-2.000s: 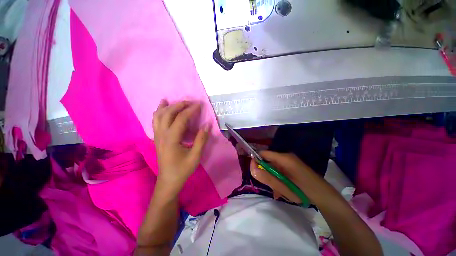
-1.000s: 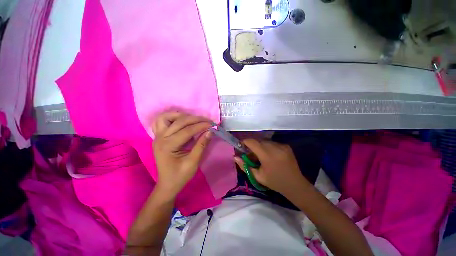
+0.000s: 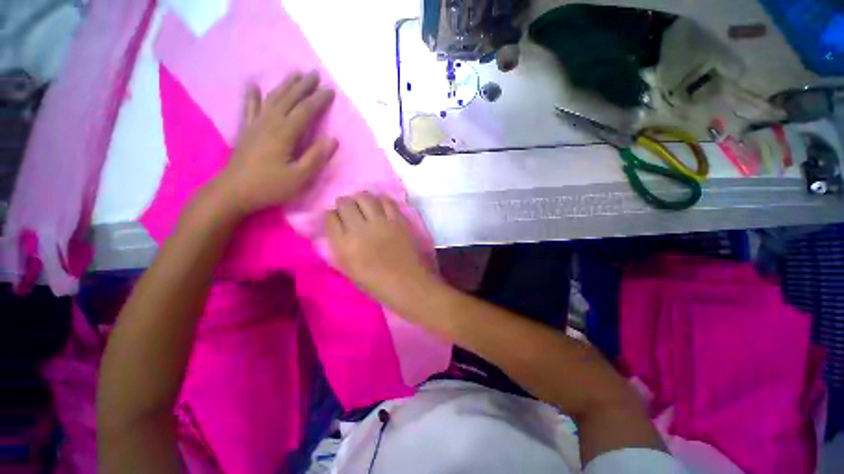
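Observation:
A pale pink long piece [image 3: 356, 153] lies on a bright magenta panel [image 3: 347, 338], left of the needle plate; both hang over the table's front edge towards the lap. My left hand [image 3: 278, 148] lies on the pale piece with its fingers spread. My right hand [image 3: 379, 245] rests on the pieces near the table edge, fingers slightly bent; whether it pinches cloth cannot be told. The scissors [image 3: 639, 153], with one green and one yellow handle loop, lie on the table right of the needle plate.
The machine head [image 3: 472, 28] stands at the top centre. Dark green cloth [image 3: 601, 51] is bunched behind the scissors. Pale pink strips [image 3: 79, 139] hang at the table's left. Magenta pieces are stacked [image 3: 713, 352] at lower right. A ruler strip [image 3: 555, 208] runs along the table edge.
The scissors have left my right hand and lie on the table. My right hand has moved left onto the cloth. My left hand has moved up and left, and its fingers have spread.

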